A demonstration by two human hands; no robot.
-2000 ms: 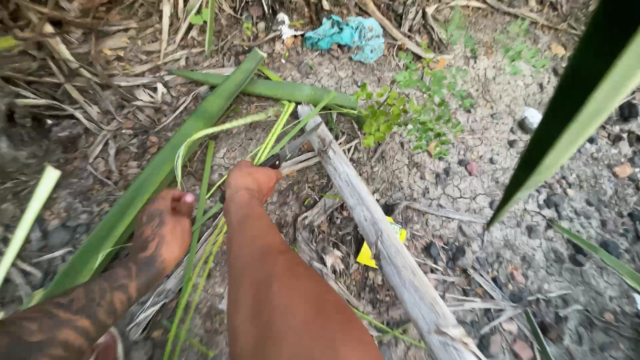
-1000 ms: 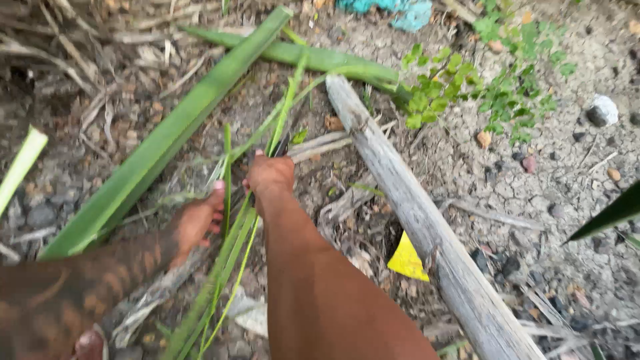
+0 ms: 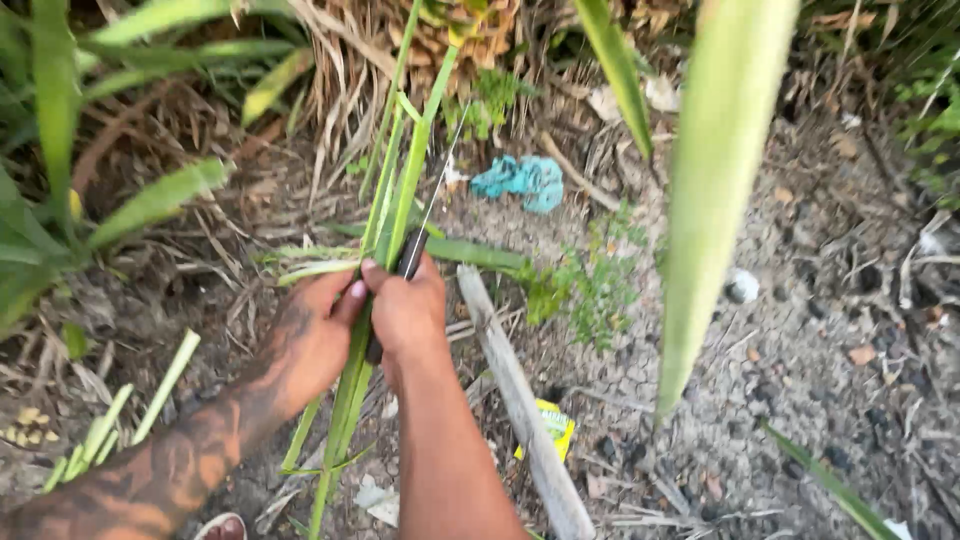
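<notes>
Long green leaf strips (image 3: 347, 397) run from the lower middle up through both hands, their upper ends spread apart. My left hand (image 3: 319, 330), on the tattooed arm, grips the strips from the left side. Close against it on the right, my right hand (image 3: 409, 307) is closed around a knife (image 3: 412, 253) with a dark handle, its thin blade pointing up and slightly right. The right thumb presses on the strips beside the handle. Pale shredded fibres (image 3: 319, 268) stick out to the left above my left hand. The fingers under the strips are partly hidden.
A grey wooden pole (image 3: 517, 397) lies right of my arms, near yellow packaging (image 3: 551, 429). Turquoise crumpled material (image 3: 517, 182) lies beyond on cracked soil. A broad leaf (image 3: 712, 202) hangs at the right. Cut leaf pieces (image 3: 166, 386) lie left; a foot (image 3: 223, 527) shows below.
The view has shifted to take in more ground and plants ahead. My hands are now together on the strips, which point upward, and the knife blade now shows plainly.
</notes>
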